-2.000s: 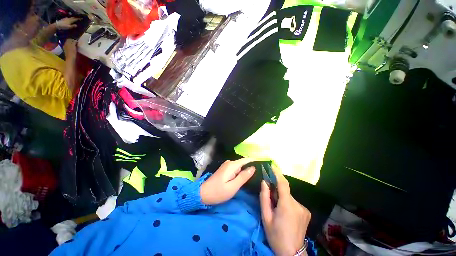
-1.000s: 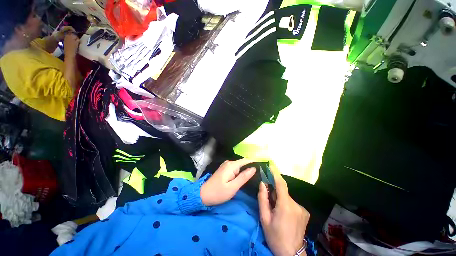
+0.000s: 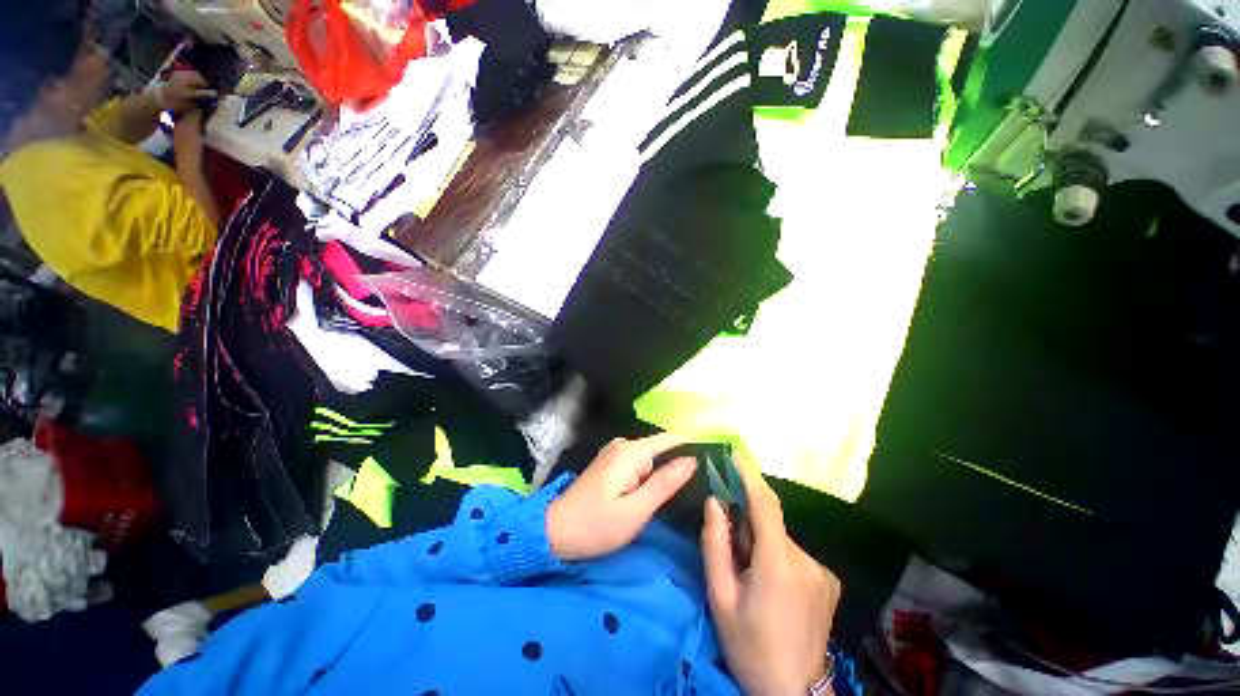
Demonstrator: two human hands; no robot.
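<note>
My right hand holds dark thread snips, their short blades pointing up at the near edge of the cloth. My left hand pinches a small black piece between thumb and forefinger, just left of the blades. Whether the blades touch it I cannot tell. The neon-yellow panel lies beyond my hands, nearly white under the lamp. A black panel with three pale stripes lies left of it, by a logo patch.
The sewing machine stands at upper right. Black fabric covers the right side. Black-and-pink pieces, a clear plastic bag and white pieces lie left. A person in yellow sits at far left.
My hands have barely moved; the snips have shifted very slightly. The person in yellow has moved their head and hands.
</note>
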